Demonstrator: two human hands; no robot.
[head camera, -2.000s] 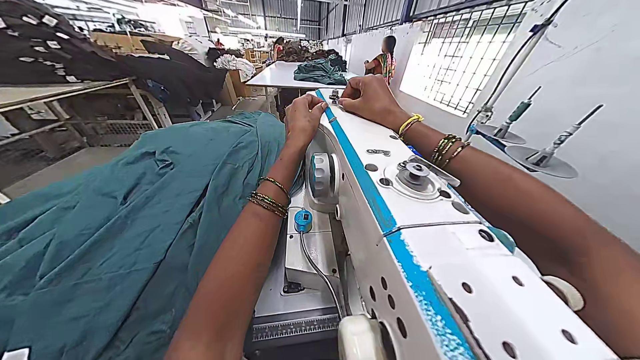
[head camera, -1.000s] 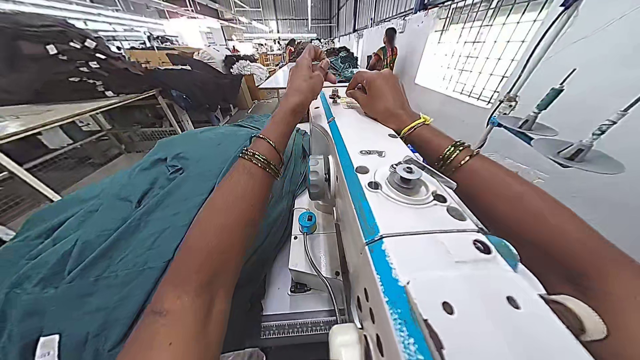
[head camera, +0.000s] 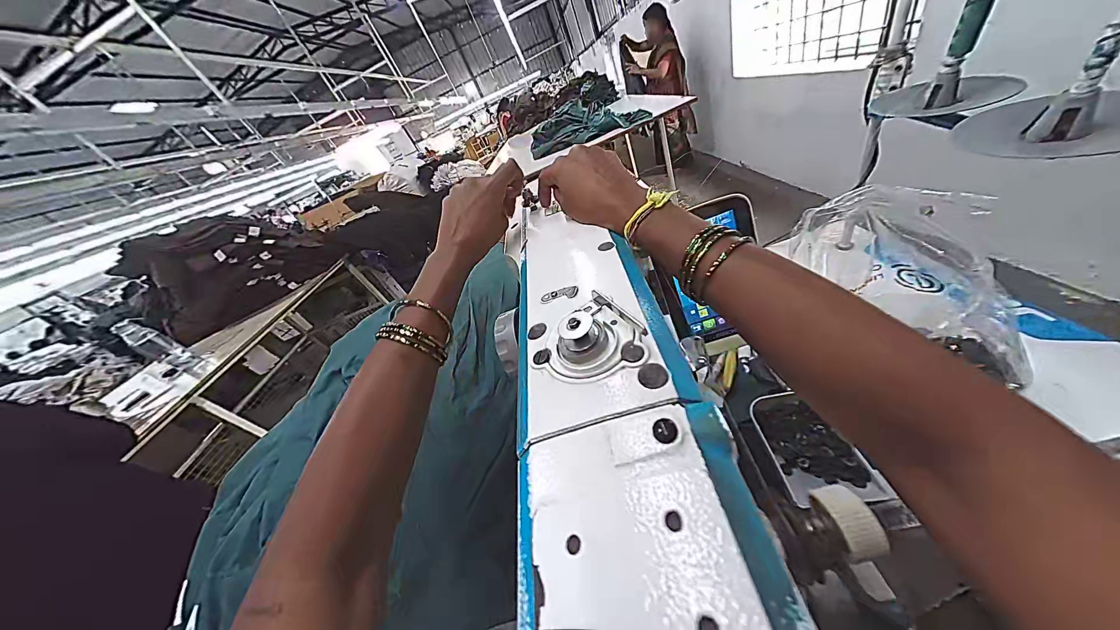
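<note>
A white and blue industrial sewing machine (head camera: 604, 490) runs away from me down the middle of the view. My left hand (head camera: 479, 210) is at its far end, fingertips pinched together beside small metal thread-guide parts (head camera: 528, 198). Just to the right, my right hand (head camera: 591, 188) bends its fingers down over the same end. Any thread between the fingers is too fine to make out. A round bobbin-winder wheel (head camera: 579, 337) sits on the machine's top, nearer to me. Dark green cloth (head camera: 455, 472) hangs along the machine's left side.
Right of the machine are a lit control screen (head camera: 713, 289), a tray of dark buttons (head camera: 809, 442) and a clear plastic bag (head camera: 910, 271). Thread cones stand on round holders (head camera: 949, 94). Dark garments (head camera: 227, 271) lie piled on the left. A person (head camera: 661, 83) stands beyond a far table (head camera: 669, 107).
The view has swung and tilted, bringing the screen and button tray into sight. My left hand, raised above the machine's end a second ago, is lower and beside the metal parts.
</note>
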